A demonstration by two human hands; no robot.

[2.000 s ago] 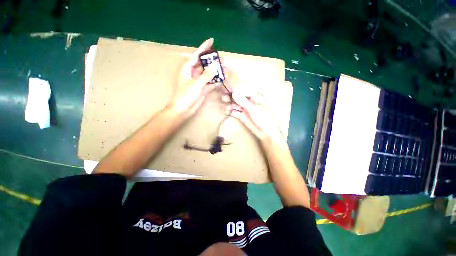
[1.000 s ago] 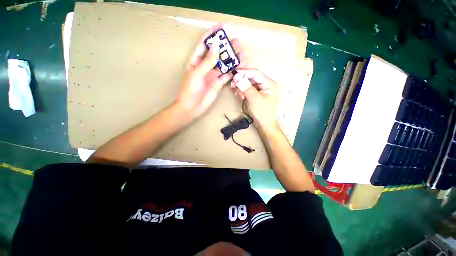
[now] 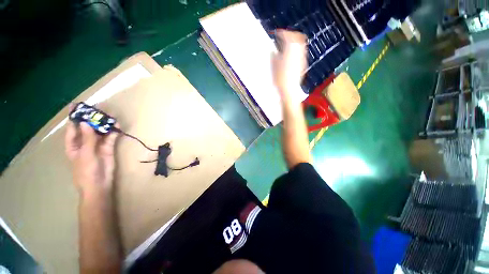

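Observation:
My left hand (image 3: 88,144) holds the black adapter housing (image 3: 92,118) with its circuit board showing, above the left part of the cardboard sheet (image 3: 161,214). A thin black cord runs from the housing's right end to a tied cord bundle (image 3: 162,159) lying on the cardboard, with a small plug sticking out to the right. My right hand (image 3: 289,51) is blurred, over the near edge of the black pieces in the stacked trays (image 3: 327,32). Its fingertips are too blurred to tell whether it holds anything.
The trays' white area (image 3: 241,48) and tan layered edges stand beyond the cardboard. A red-legged stool (image 3: 343,96) with a tan seat is below them. Racks with dark stacked items (image 3: 442,214) and a blue object (image 3: 390,250) are at the far right.
My right hand has left the cord and moved right to the trays. My left hand still holds the housing. The view has swung right, and the housing now lies more level.

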